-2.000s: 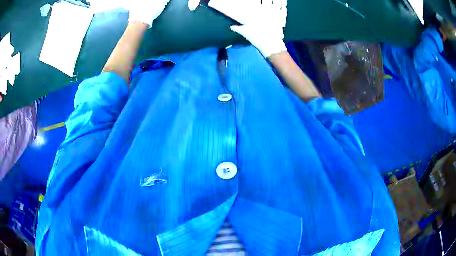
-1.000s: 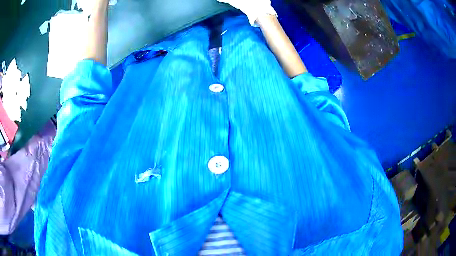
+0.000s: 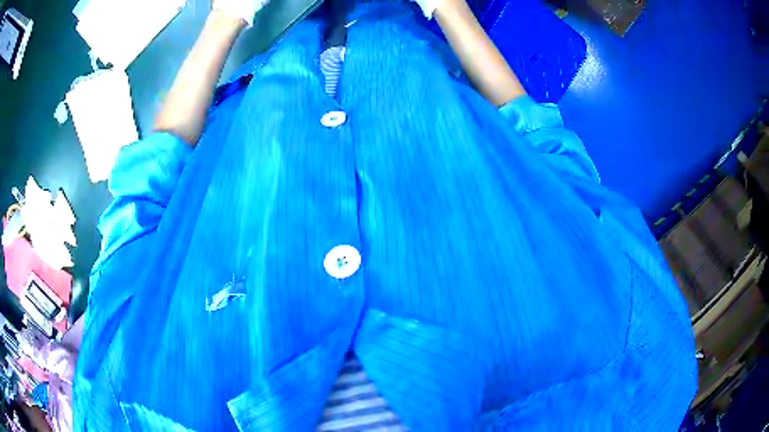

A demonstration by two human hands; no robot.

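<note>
My left hand (image 3: pixel 239 8), in a white glove, is at the top edge, left of centre, mostly cut off. My right hand (image 3: pixel 429 6), also in a white glove, is right of centre and cut off by the top edge. The fingers of both hands are hidden, so I cannot tell if they hold anything. White sheets (image 3: pixel 126 27) lie on the dark green bench (image 3: pixel 52 126) left of my left hand. Another white piece (image 3: pixel 103 122) lies below them, beside my left forearm.
Ragged white pieces (image 3: pixel 51 221) lie at far left, above a pink-red item (image 3: pixel 42 272). A dark-edged white piece (image 3: pixel 13 39) is at top left. A brown scuffed surface (image 3: pixel 620 10) shows at top right. A dark blue object (image 3: pixel 540 52) stands right of my right forearm. Brown cartons (image 3: pixel 717 253) are at right.
My right hand has moved from the white sheets on the bench to the top edge. The view has shifted, so more of the left side shows and the brown scuffed surface sits higher.
</note>
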